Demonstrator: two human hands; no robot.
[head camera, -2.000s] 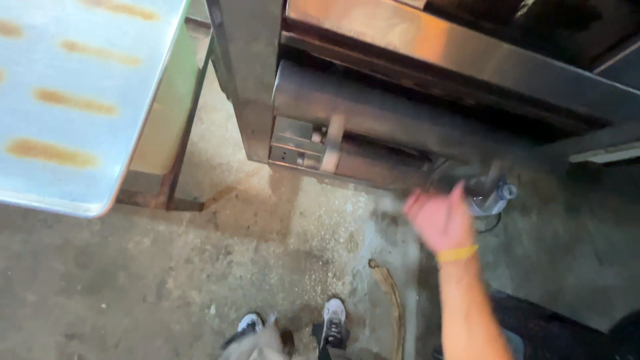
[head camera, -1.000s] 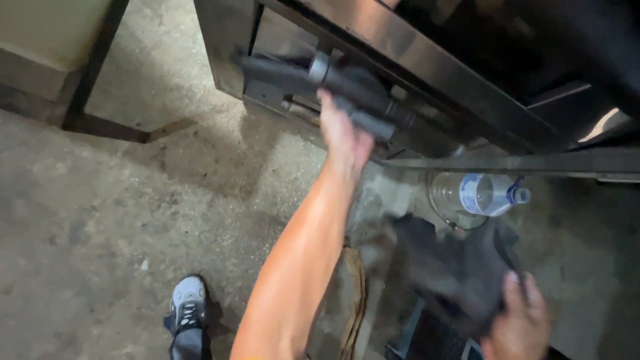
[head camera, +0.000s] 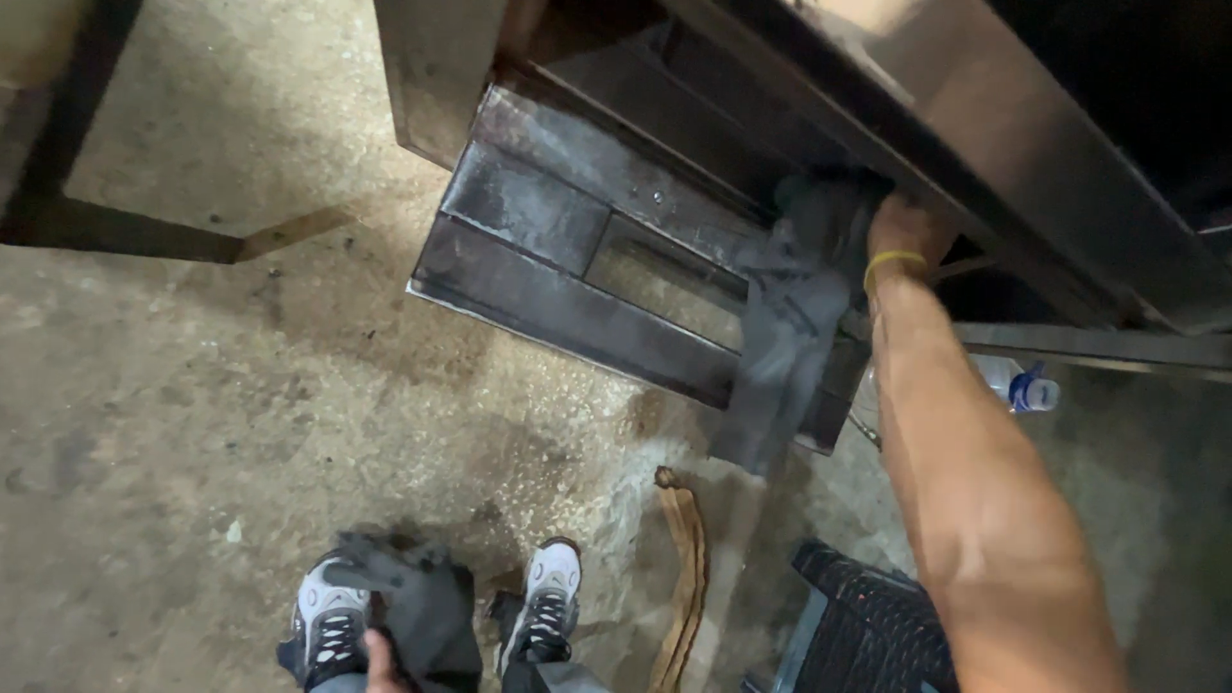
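My right hand (head camera: 905, 231), with a yellow band at its wrist, grips one end of a dark grey cloth (head camera: 784, 337). Its fingers are partly hidden at the opening of a metal oven or cabinet. The cloth hangs across a dark metal panel (head camera: 577, 313) that juts out low from the unit and has a rectangular gap. At the bottom edge, only part of my left hand (head camera: 382, 664) shows, against a second dark grey cloth (head camera: 428, 606) that hangs beside and partly over my left shoe. That cloth appears to be in its grasp.
A clear plastic bottle with a blue cap (head camera: 1035, 390) lies right of the panel, partly behind my forearm. A brown strip (head camera: 683, 577) lies on the concrete floor. A black textured object (head camera: 866, 616) is at lower right, and a metal stand leg (head camera: 144, 231) at left.
My left hand has moved from the unit's front down towards my shoe. My right hand has moved up to the unit with the cloth. The low front panel now juts outward.
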